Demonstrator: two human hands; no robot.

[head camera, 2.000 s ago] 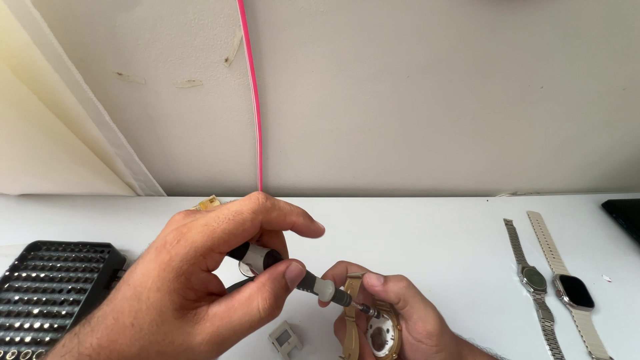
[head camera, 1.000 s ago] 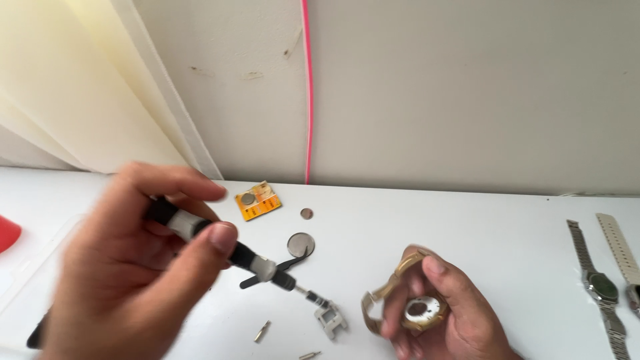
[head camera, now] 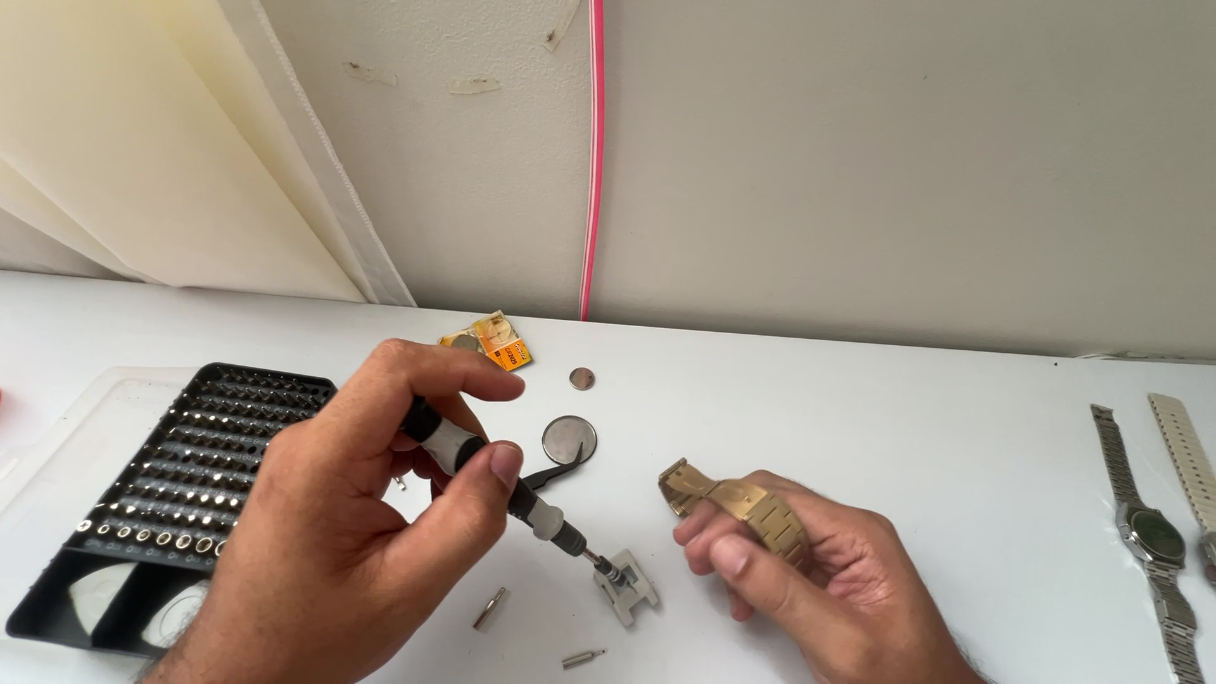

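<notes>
My left hand (head camera: pixel 380 503) grips a black and grey precision screwdriver (head camera: pixel 541 508), tilted down to the right. Its tip meets a small grey plastic block (head camera: pixel 627 587) on the white table. My right hand (head camera: pixel 826 570) holds a gold-coloured metal watch by its link bracelet (head camera: pixel 760 508); the watch's case is hidden in this view. Behind the screwdriver a large round metal disc (head camera: pixel 569 440) lies with the tips of black tweezers (head camera: pixel 556 469) over it. Two metal driver bits, one (head camera: pixel 490 608) left of the block and another (head camera: pixel 583 657) nearer me, rest on the table.
A black bit case (head camera: pixel 218 446) full of bits stands at left beside a clear plastic cover (head camera: pixel 95 427). Farther back lie a small coin cell (head camera: pixel 581 378) and an orange battery pack (head camera: pixel 508 347). Two watches, one steel (head camera: pixel 1151 534) and one with a beige band (head camera: pixel 1183 446), are at right.
Two seconds ago the screwdriver's tip was at the open back of the gold watch; now it is at the grey block. The watch has been turned in my right hand, with its bracelet now showing.
</notes>
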